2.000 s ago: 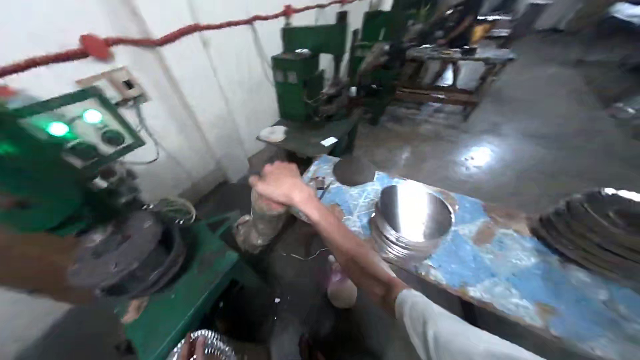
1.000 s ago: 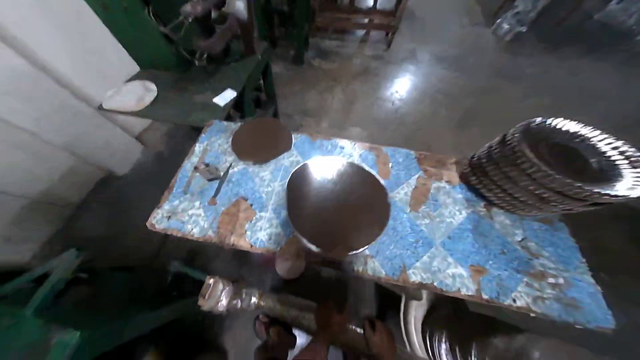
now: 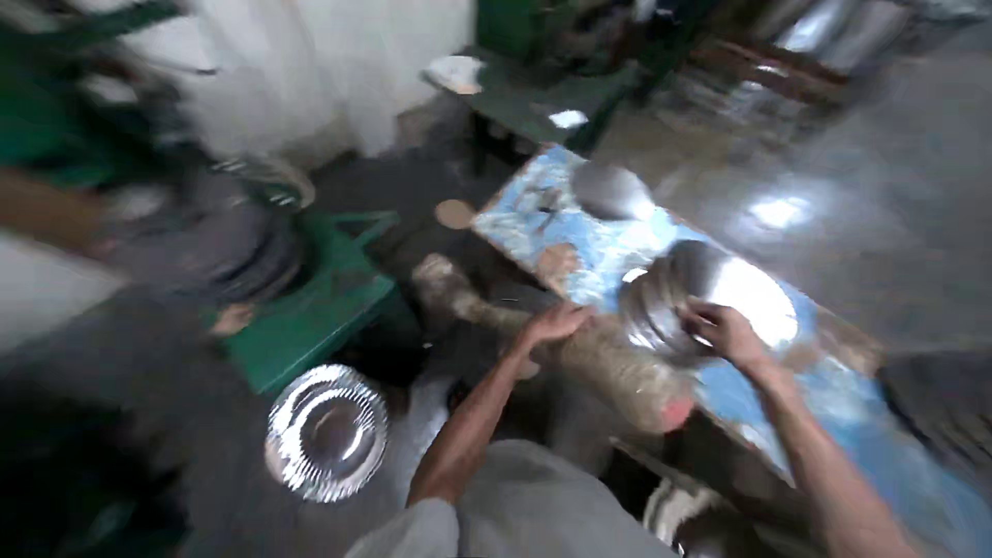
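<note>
My right hand [image 3: 725,329] is at the stack of round metal bowls [image 3: 659,310] on the blue patterned table [image 3: 597,263], its fingers bent at the edge of a shiny round metal sheet [image 3: 752,298] that stands tilted. Blur hides how firmly it grips. Near the table's front edge, my left hand [image 3: 556,324] reaches over a wrapped cylindrical roll [image 3: 620,376]; whether it touches the roll cannot be told. Another round metal piece [image 3: 612,191] lies at the table's far left corner, close to some small tools [image 3: 546,205].
A green machine bench [image 3: 325,310] with a dark round die [image 3: 225,240] stands at left. Below it is a fluted metal plate [image 3: 327,432]. Dark stacked plates [image 3: 942,395] sit at the table's right. Behind is another green bench [image 3: 535,97].
The view has swung left since one second ago. Both my hands now show by the table, and the shiny round metal at the stack, lying flat before, is tilted up.
</note>
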